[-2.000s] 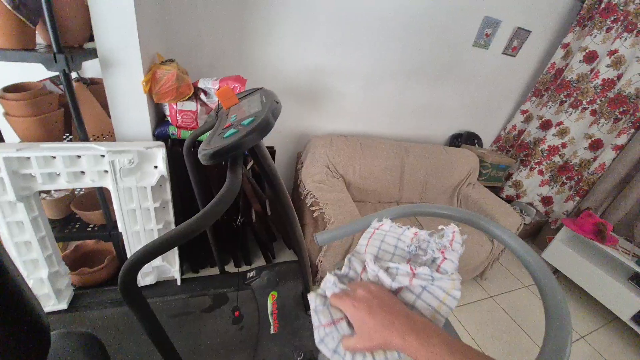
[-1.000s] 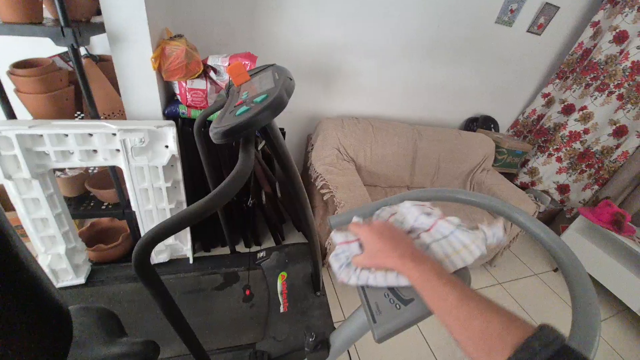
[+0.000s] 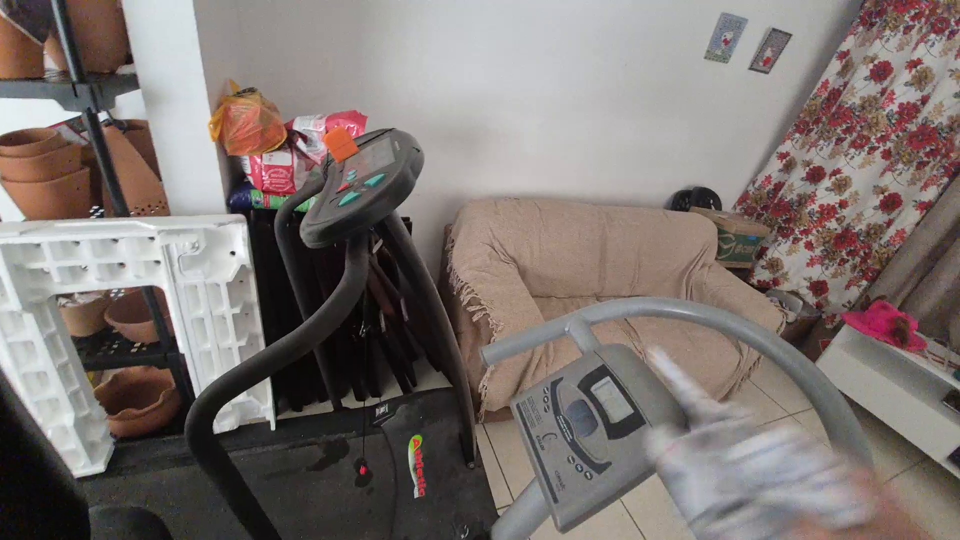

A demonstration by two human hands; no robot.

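At the lower right my right hand (image 3: 862,502), blurred by motion, is shut on a white checked cloth (image 3: 757,465). The cloth hangs beside the right edge of a grey exercise machine console (image 3: 592,427) with a small display and buttons; whether it touches is unclear. A curved grey handlebar (image 3: 697,309) rises behind the console and bends down past the cloth on the right. My left hand is out of view.
A black treadmill (image 3: 300,480) with its own console (image 3: 367,184) stands to the left, near a white moulded panel (image 3: 210,300) and terracotta pots (image 3: 45,180) on a shelf. Behind are a covered sofa (image 3: 600,247), a floral curtain (image 3: 840,135) and a white low cabinet (image 3: 870,375).
The hand and cloth have moved off the left part of the grey handlebar toward the lower right. The console, largely covered two seconds ago, now shows its display.
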